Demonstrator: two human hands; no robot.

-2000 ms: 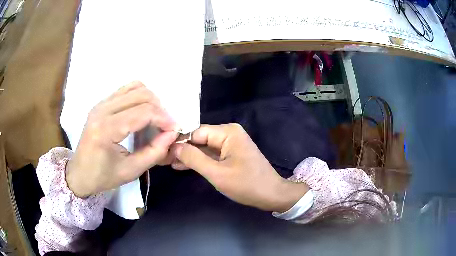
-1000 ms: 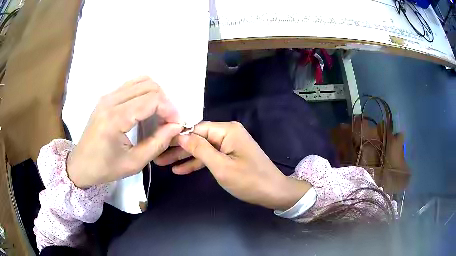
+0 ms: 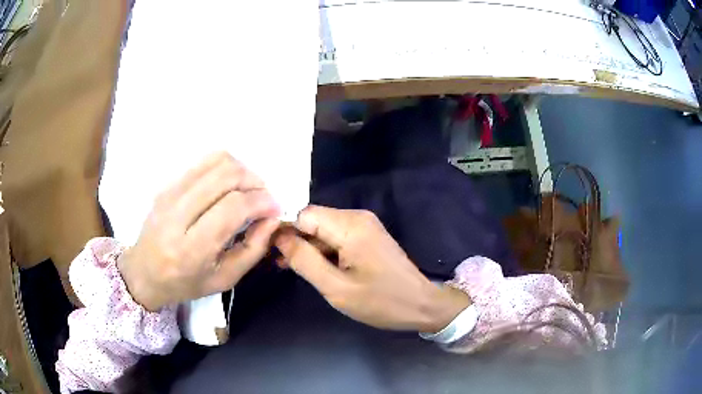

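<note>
The white lining panel (image 3: 215,85) hangs from the table's left part over my dark-clothed lap. A brown bag panel (image 3: 58,131) lies to its left. My left hand (image 3: 208,231) pinches the lower right corner of the white panel between thumb and fingertips. My right hand (image 3: 354,258) pinches the same corner from the right, its fingertips touching those of the left. The pinched edge is mostly hidden by the fingers. Below my left hand a lower white flap (image 3: 204,319) shows, with a small brown tip.
The white table (image 3: 462,42) with its brown front edge and printed scale is at the top. A black cable coil (image 3: 637,46) lies at its right. A brown bag with loop handles (image 3: 604,258) is low at the right. A metal table leg (image 3: 536,138) stands under the table.
Both hands sit slightly lower in the view, and the table edge has also shifted down. The fingers of my left hand are closer over the corner, hiding more of it. Both hands still pinch the edge.
</note>
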